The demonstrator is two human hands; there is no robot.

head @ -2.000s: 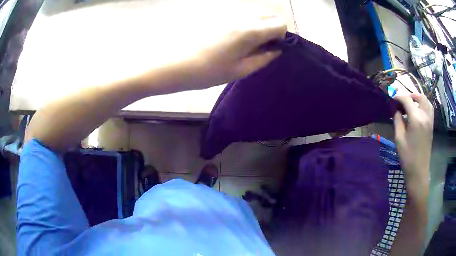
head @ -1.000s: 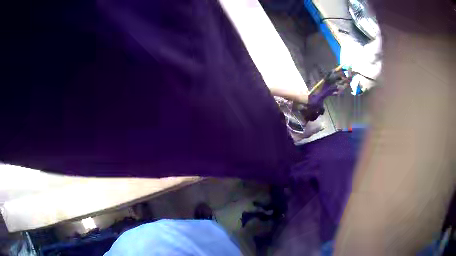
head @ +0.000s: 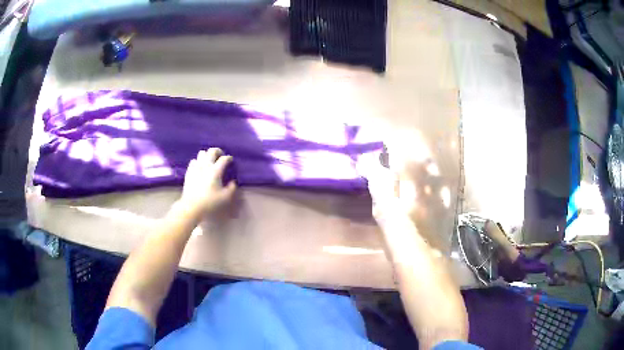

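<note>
Purple trousers (head: 195,137) lie in a long narrow shape across the beige pressing table (head: 294,239), striped by sunlight. The wider, crumpled end is at the left and the narrower hem end at the right. My left hand (head: 209,183) is on the near edge around the middle, fingers bent and pinching the cloth. My right hand (head: 380,179) is at the hem end, washed out by glare, so its fingers and any hold on the cloth are unclear. The steam iron (head: 479,246) rests at the table's right near corner.
A ribbed black stack (head: 339,31) and a pale blue padded form (head: 150,15) are at the far side. A small blue and yellowish item (head: 116,50) is far left. A cream hose (head: 594,249) runs right from the iron. A blue-rimmed crate (head: 557,321) holds purple cloth below.
The trousers were held up in the air and now lie flat along the table. Both hands have come down onto or beside them. The view has shifted to show the whole table.
</note>
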